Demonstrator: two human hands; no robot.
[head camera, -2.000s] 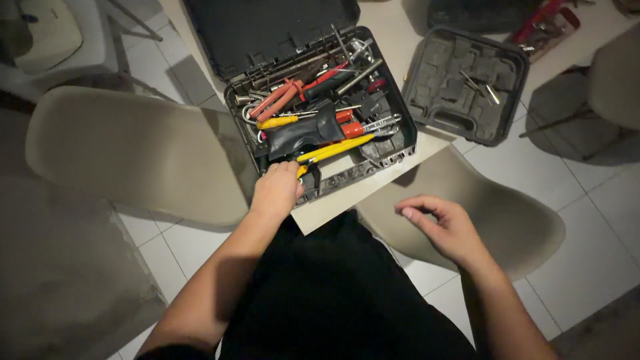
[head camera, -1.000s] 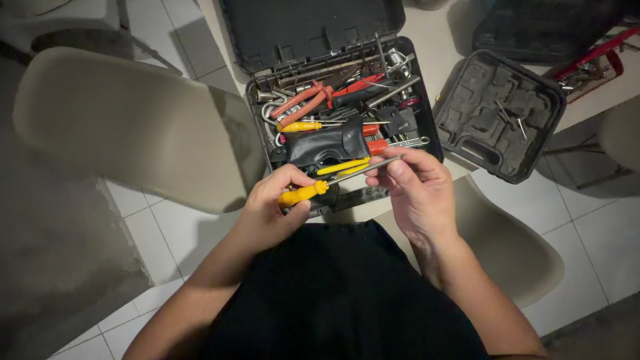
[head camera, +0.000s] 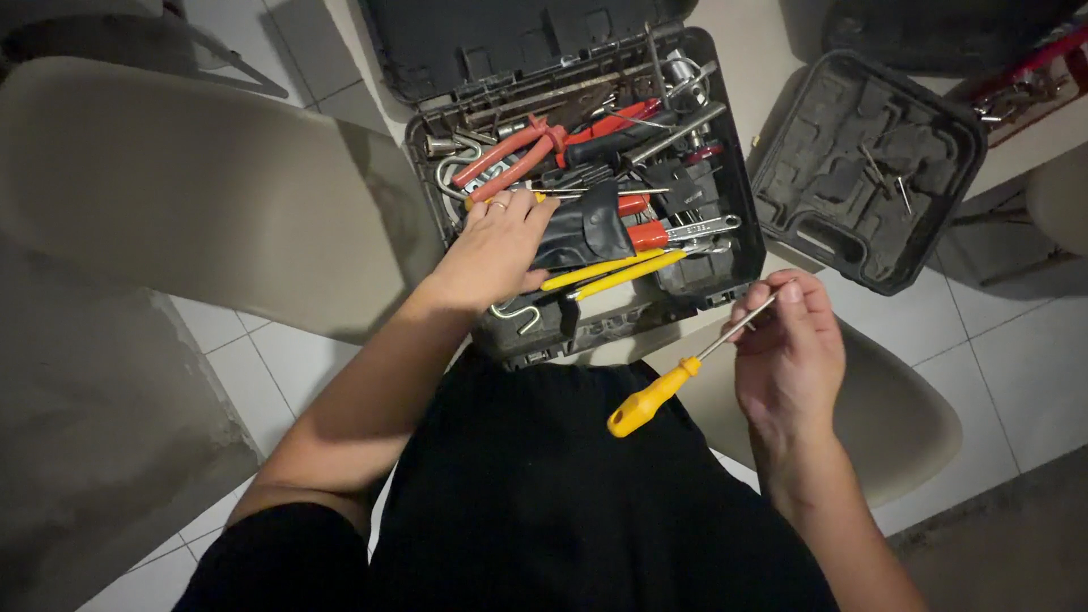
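Note:
My right hand (head camera: 790, 348) pinches the shaft tip of a yellow-handled screwdriver (head camera: 654, 398), whose handle hangs down to the left, in front of the black toolbox (head camera: 756, 229). My left hand (head camera: 497, 246) reaches into the box, its fingertips over a second yellow-handled screwdriver (head camera: 544, 197); whether they grip it is hidden. Right beside that hand lie a black pouch (head camera: 595, 225) and yellow plier handles (head camera: 629, 270). Red-handled pliers (head camera: 514, 157), an adjustable wrench (head camera: 701, 228) and a metal S-shaped hook (head camera: 517, 316) are also in the box.
A black moulded case tray (head camera: 786, 183) holding a few small metal pieces (head camera: 903, 195) sits to the right of the box. Beyond it is a red container (head camera: 1033, 93) with metal parts. Beige chairs stand at left (head camera: 195, 187) and lower right (head camera: 892, 416).
My left hand has let go of the screwdriver handle and moved up into the toolbox. My right hand still holds the screwdriver by its shaft, now lower and to the right of the box.

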